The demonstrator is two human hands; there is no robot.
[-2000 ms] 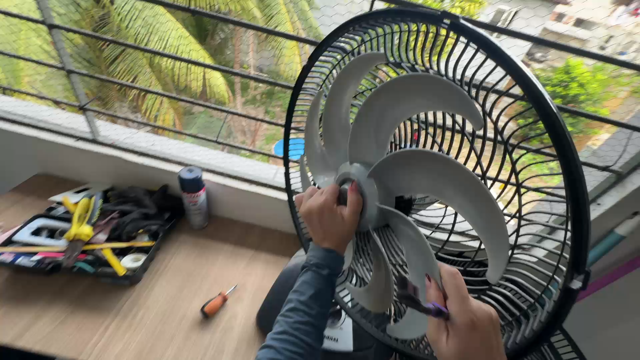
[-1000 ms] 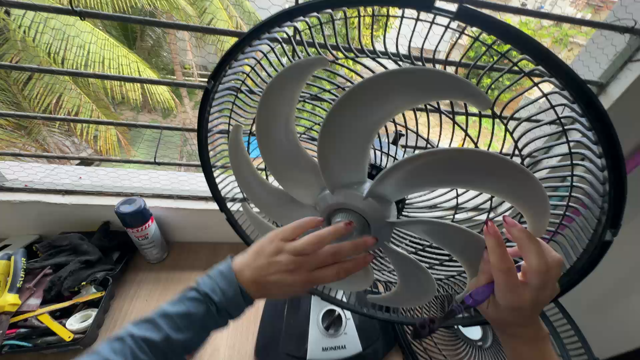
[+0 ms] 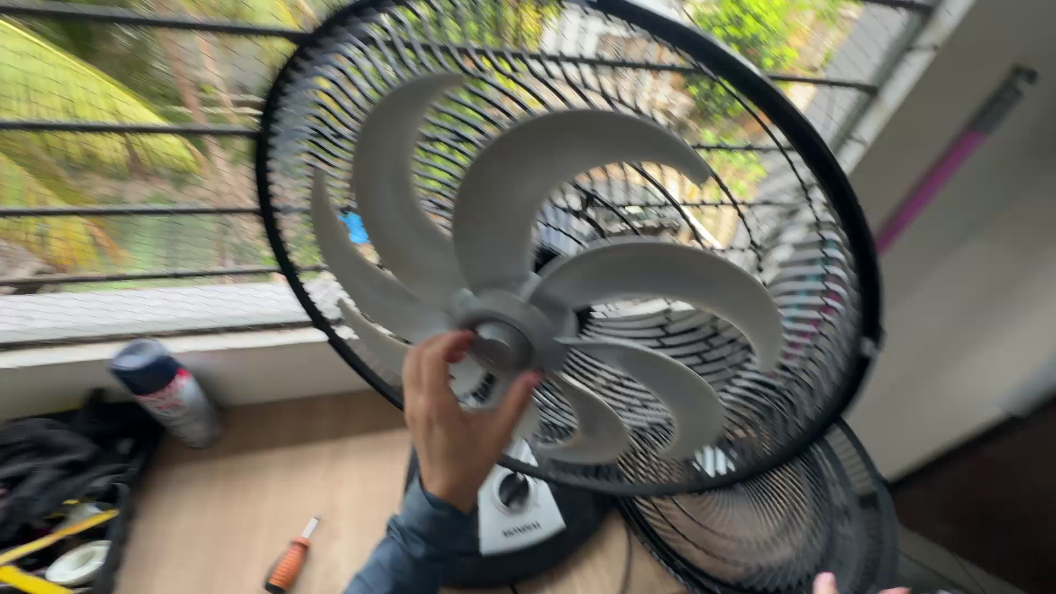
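My left hand (image 3: 462, 412) grips the round hub cap (image 3: 502, 345) at the centre of the grey fan blades (image 3: 511, 190), thumb on its right side and fingers on its left. Behind the blades stands the black rear wire grille (image 3: 862, 247). The fan's black base (image 3: 511, 569) with its silver control panel and knob (image 3: 513, 491) is on the wooden table below. Only fingertips of my right hand (image 3: 825, 584) show at the bottom edge, so what it holds is hidden. The detached front grille (image 3: 866, 495) leans low at the right, behind the base.
An orange-handled screwdriver (image 3: 289, 563) lies on the table. A spray can (image 3: 165, 392) stands by the window wall, beside a black tray (image 3: 128, 503) of tools, dark cloth and a tape roll (image 3: 78, 563). Window bars (image 3: 132, 128) run behind the fan; a pink pole (image 3: 932, 190) leans at the right.
My left hand has gone from lying flat over the hub to gripping its cap. My right hand, earlier at the lower right blades with a purple-handled tool, has dropped to the bottom edge.
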